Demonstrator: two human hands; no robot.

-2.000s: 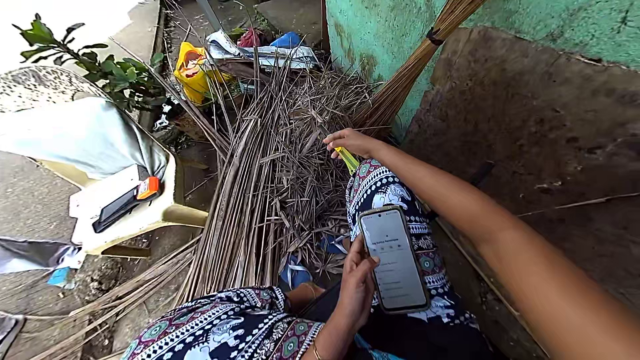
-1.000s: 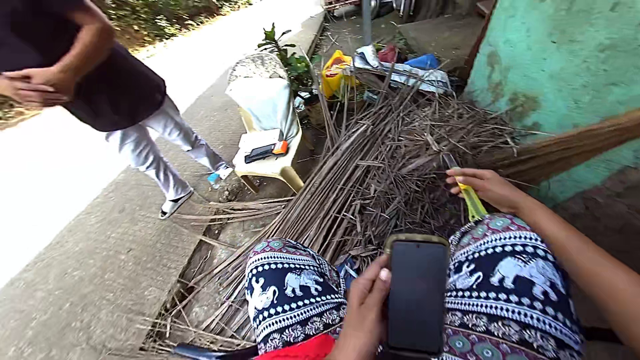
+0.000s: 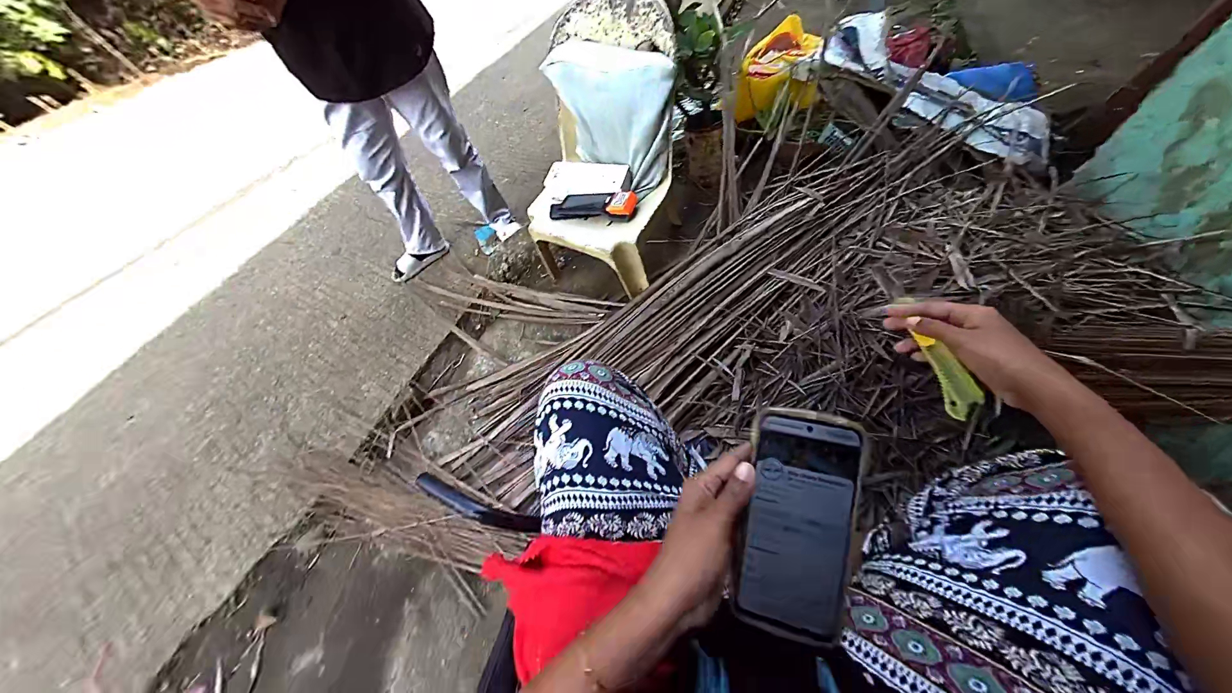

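Note:
My left hand (image 3: 707, 525) holds a smartphone (image 3: 801, 525) by its left edge, above my lap, with the lit screen facing up. Over to the right, my right hand (image 3: 972, 346) grips a yellow-green knife handle (image 3: 948, 375), which points down from between the fingers; its blade is hard to make out. Beneath the right hand lies a heap of dry leaf strips (image 3: 828, 356), with long dry palm ribs (image 3: 664, 318) stretching to its left. A red cloth (image 3: 577, 587) lies by my left forearm, over patterned trousers (image 3: 616, 452).
A plastic chair (image 3: 606, 231) bears a cloth, a white box, a dark device and an orange item. A person (image 3: 385, 125) stands on the road side at the upper left. A yellow bag (image 3: 778, 72) and a green wall (image 3: 1174, 183) are beyond the heap.
The view has swung left, bringing the standing person into sight. The phone screen, dark one second ago, now shows content. Both hands keep hold of their things.

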